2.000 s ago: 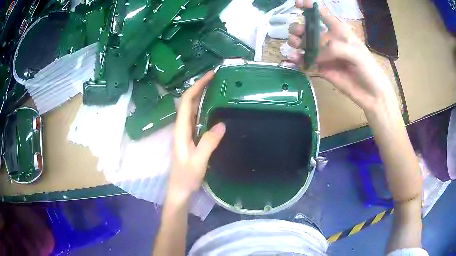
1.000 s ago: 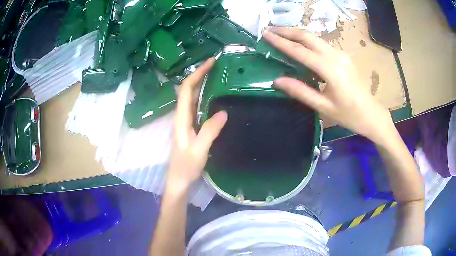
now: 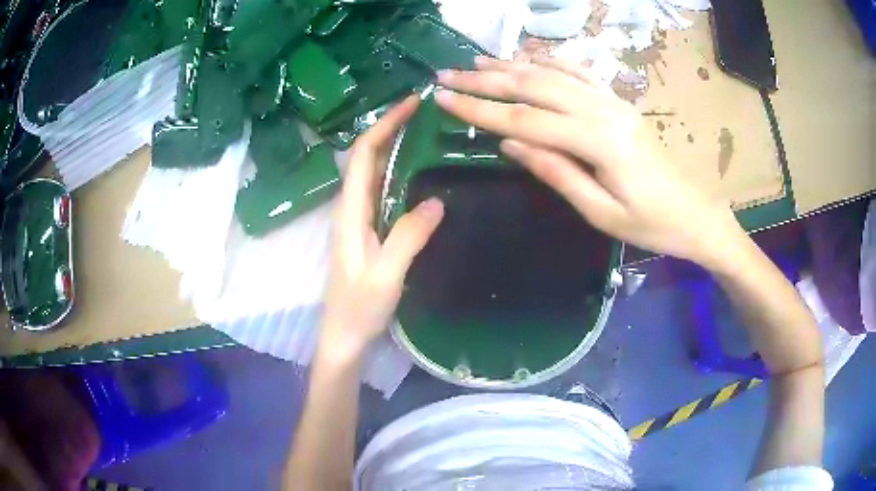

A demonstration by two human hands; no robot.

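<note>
A glossy green housing with a pale rim and a large black recess sits at the bench edge in front of me. My left hand grips its left side, thumb over the recess and fingers along the rim. My right hand lies flat over the housing's far end with its fingers spread slightly toward the far left corner. It hides most of that end, and I cannot tell whether a cover lies under the palm.
A heap of green covers lies at the far left on white ribbed sheets. A smaller green housing is at the left. White scraps and a dark slab lie at the far right. Blue stools stand below.
My right hand has come down from above the bench with a green cover and moved left across the housing's far end; the cover no longer shows clearly. My left hand keeps its grip.
</note>
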